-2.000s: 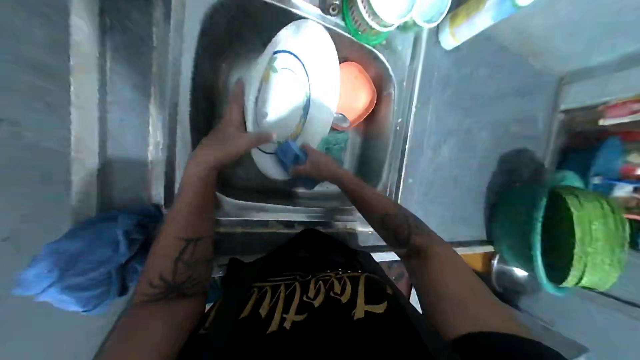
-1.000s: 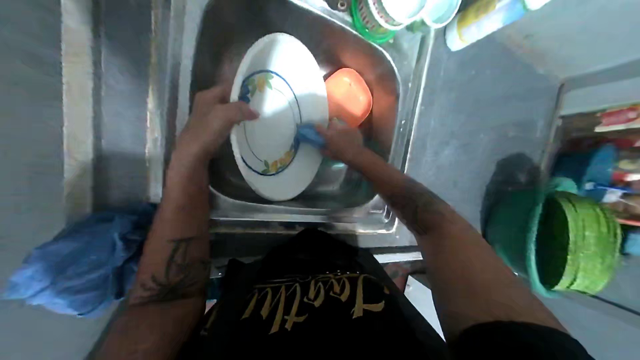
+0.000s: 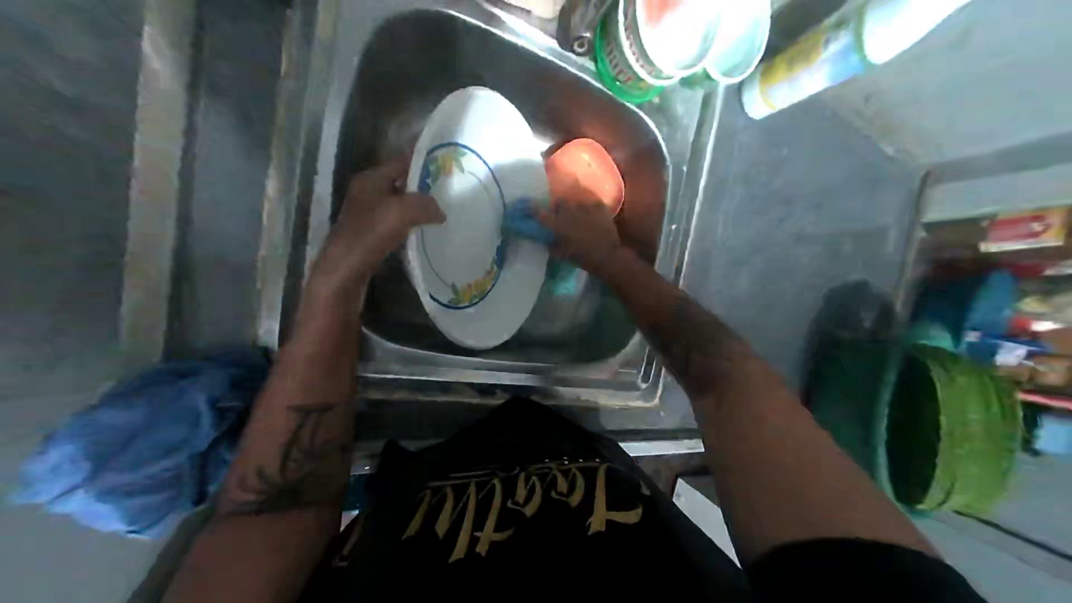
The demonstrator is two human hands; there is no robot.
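Note:
A large white oval plate [image 3: 477, 218] with a blue ring and yellow flower pattern is held tilted over the stainless steel sink [image 3: 394, 59]. My left hand [image 3: 383, 209] grips its left rim, thumb on the face. In my right hand [image 3: 582, 233] is a blue sponge or scrubbing cloth [image 3: 528, 221], pressed on the plate's right side. An orange plastic bowl [image 3: 586, 172] lies in the basin just beyond my right hand. Something teal [image 3: 566, 280] lies lower in the basin, partly hidden and blurred.
Stacked cups and a green-rimmed container [image 3: 628, 67] stand at the sink's far right corner, near a white bottle [image 3: 808, 71]. Blue crumpled cloth [image 3: 142, 444] lies left of my forearm. Green baskets or tubs [image 3: 955, 427] stand at the right, below shelved items [image 3: 1026, 230].
Two seconds ago the plate was tilted more, with my left hand lower on it. Since then my left hand has shifted to the left rim, and the sponge has moved up from the plate's lower edge.

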